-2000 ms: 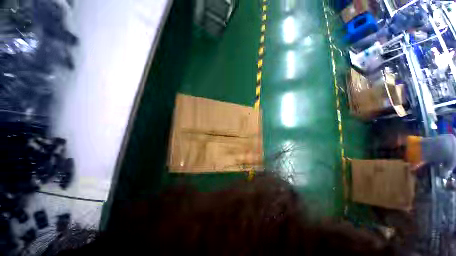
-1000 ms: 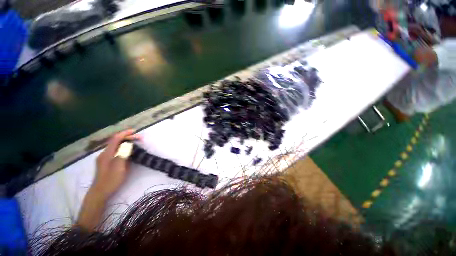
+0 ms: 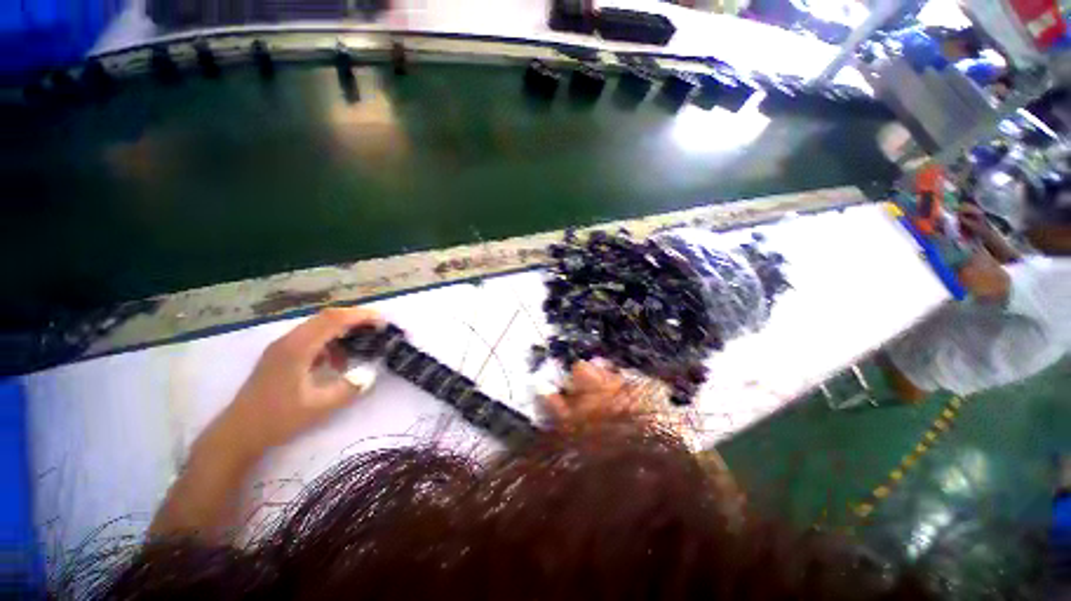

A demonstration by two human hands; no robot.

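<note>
A row of black units [image 3: 460,392] lies slanted over the white bench, a dark ribbed bar. My left hand [image 3: 308,366] grips its left end between thumb and fingers, with a small pale piece [image 3: 361,376] at the fingertips. My right hand [image 3: 601,397] is at the lower left edge of the pile of loose black parts [image 3: 628,299], near the bar's right end. Its lower part is hidden by hair, and I cannot tell whether it holds a part. A clear plastic bag [image 3: 731,282] lies on the pile's right side.
The green conveyor belt [image 3: 446,164] runs beyond the bench [image 3: 810,317], with black pieces along its far edge. A worn edge rail [image 3: 352,285] lies between them. Blue bins [image 3: 14,493] stand at the left. A person in pale clothing [image 3: 998,335] is at the right. Hair covers the bottom.
The view has swung from the floor to the bench, then levelled. My right hand has come into view at the pile. My left hand still holds the bar.
</note>
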